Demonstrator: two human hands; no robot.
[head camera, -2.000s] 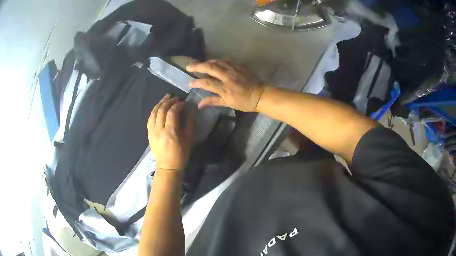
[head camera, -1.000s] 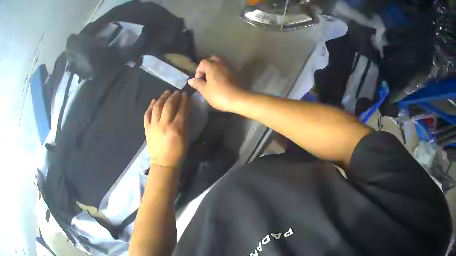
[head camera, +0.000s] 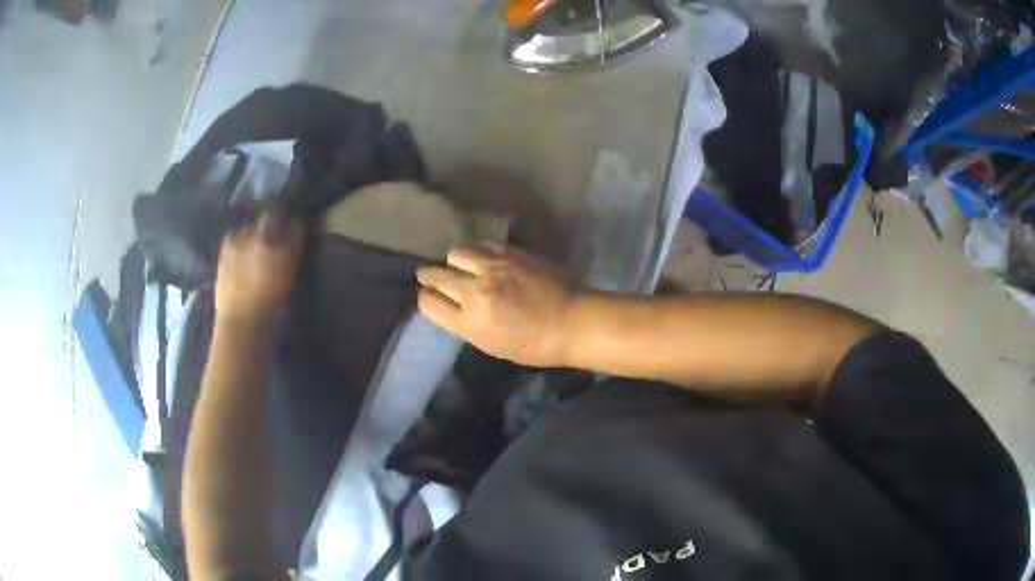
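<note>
A large dark garment (head camera: 341, 329) lies over the beige padded pressing form (head camera: 397, 216), whose rounded end shows beyond the cloth's edge. Pale interlining (head camera: 369, 437) shows along the garment's near side. My right hand (head camera: 494, 301) pinches the dark cloth's edge near the form's end, fingers closed on it. My left hand (head camera: 259, 267) is at the left of the same edge, blurred, with its fingertips on the dark cloth; whether they grip it is not clear.
The steam iron (head camera: 590, 34) with an orange handle stands at the far edge of the grey table (head camera: 477, 125). A blue basket (head camera: 783, 255) with dark and pale pieces is below the table at right. A blue rack (head camera: 976, 102) stands at the far right. A blue strip (head camera: 108, 369) lies at left.
My left hand has moved left and away from my right hand, which has shifted slightly nearer. The dark cloth has been moved, baring the form's end. The small pale strip no longer shows.
</note>
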